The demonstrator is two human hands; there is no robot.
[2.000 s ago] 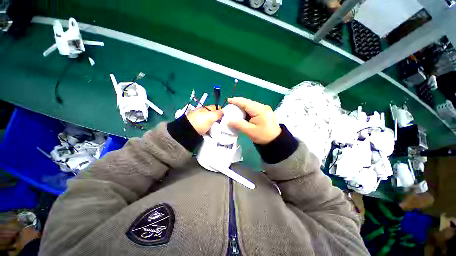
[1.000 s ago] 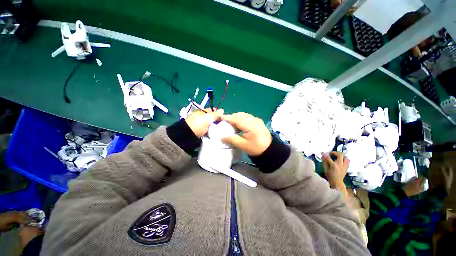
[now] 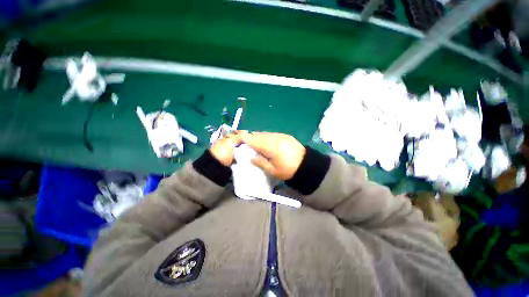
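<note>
A white camera housing (image 3: 250,178) is held close to my chest, with a flat white antenna (image 3: 282,200) sticking out to the lower right. My left hand (image 3: 225,149) grips its upper left side. My right hand (image 3: 279,152) lies over its top and right side, fingers reaching to my left hand. The hands hide the upper part of the housing. Thin wire leads stick up beyond my hands, blurred. Another white part with an upright antenna (image 3: 237,118) shows just behind my left hand.
Two part-built units (image 3: 165,134) (image 3: 87,82) and dark cables lie on the green bench (image 3: 127,125) at left. A clear bag of white parts (image 3: 366,118) and piled housings (image 3: 444,139) are at right. A blue bin (image 3: 64,200) stands below left. A raised ledge and grey post are beyond.
The view has tilted and shifted, and is more blurred. My right hand has closed further over the housing's top towards my left hand. Another person's hand near the bag is no longer seen.
</note>
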